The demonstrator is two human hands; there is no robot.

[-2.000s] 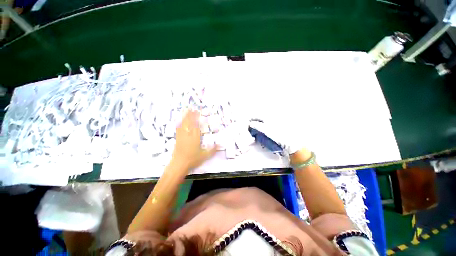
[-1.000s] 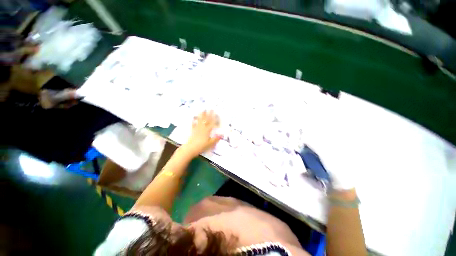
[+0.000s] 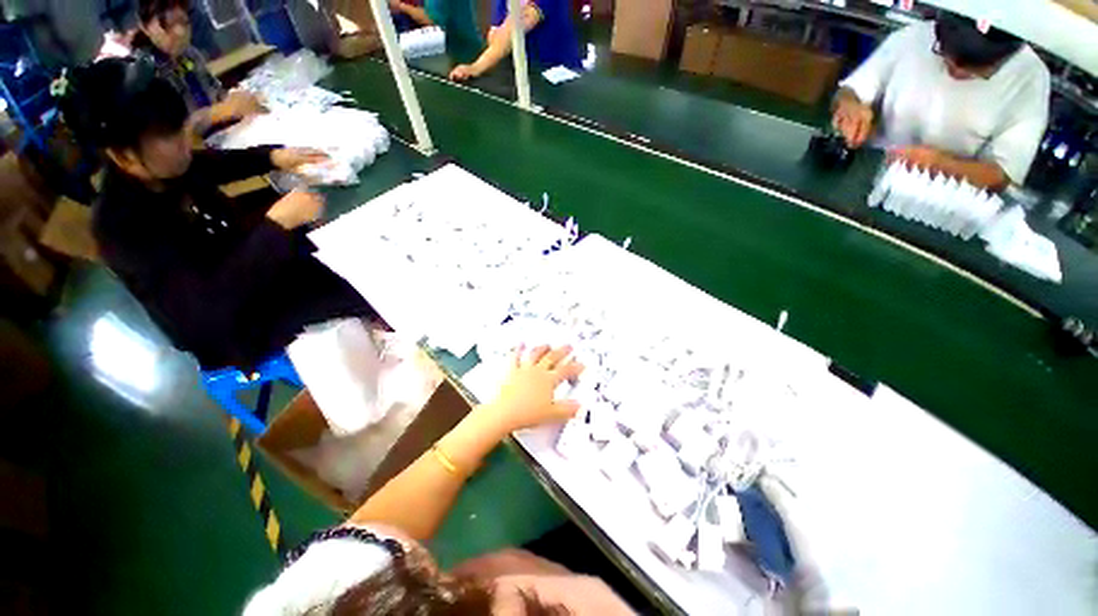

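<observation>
White corded parts [image 3: 656, 451] lie in a loose heap on the white bench sheets [image 3: 951, 481]. My left hand [image 3: 539, 388] is bare and rests palm down with fingers spread at the heap's near left edge. A dark blue cloth [image 3: 763, 529] is at the heap's right end. My right hand is only a blurred, pale patch beside the cloth at the bottom edge, so its fingers and grip cannot be made out.
An open brown carton [image 3: 415, 439] with milky plastic bags [image 3: 343, 373] stands below the bench's left side. A person in dark clothes [image 3: 217, 253] sits at the left. Another person [image 3: 963, 96] works across the green bench behind bundled white parts [image 3: 939, 199].
The view has turned left and up, bringing co-workers into sight. My left hand stays spread by the parts. My right arm has dropped mostly out of the bottom edge.
</observation>
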